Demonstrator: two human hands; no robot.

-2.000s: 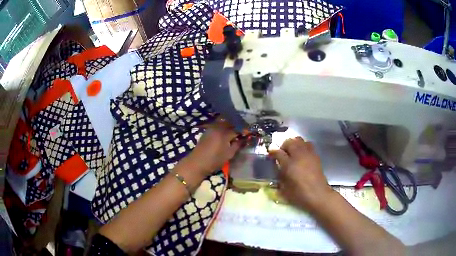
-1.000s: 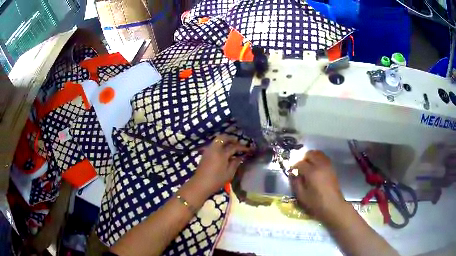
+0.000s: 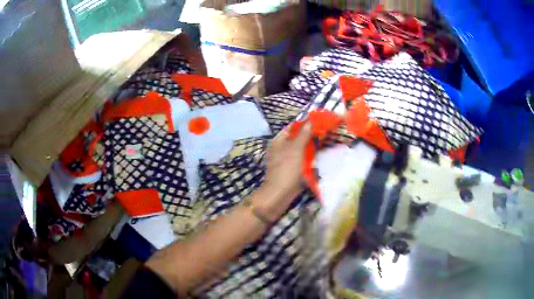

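My left hand [image 3: 287, 160] is shut on an orange fabric piece [image 3: 325, 124] at the edge of the printed fabric panel, left of the machine head. The printed fabric panel [image 3: 257, 266], navy-black with a cream lattice, hangs below my wrist and is blurred. More checked print [image 3: 404, 99] lies behind the machine. The cream-white sewing machine [image 3: 451, 204] is at the right, its lamp spot bright near the bottom. My right hand is not in the picture.
An open cardboard box [image 3: 88, 105] stands at left with orange-bordered panels [image 3: 146, 155] and a white piece with an orange round patch [image 3: 199, 125]. A taped carton [image 3: 252, 47] stands behind. Tangled red-orange strips [image 3: 389, 35] and blue material [image 3: 492, 41] are at the back right.
The view has swung left and up. My left hand has left the needle area and moved up to the orange piece. My right hand has gone out of view. The scissors are out of view.
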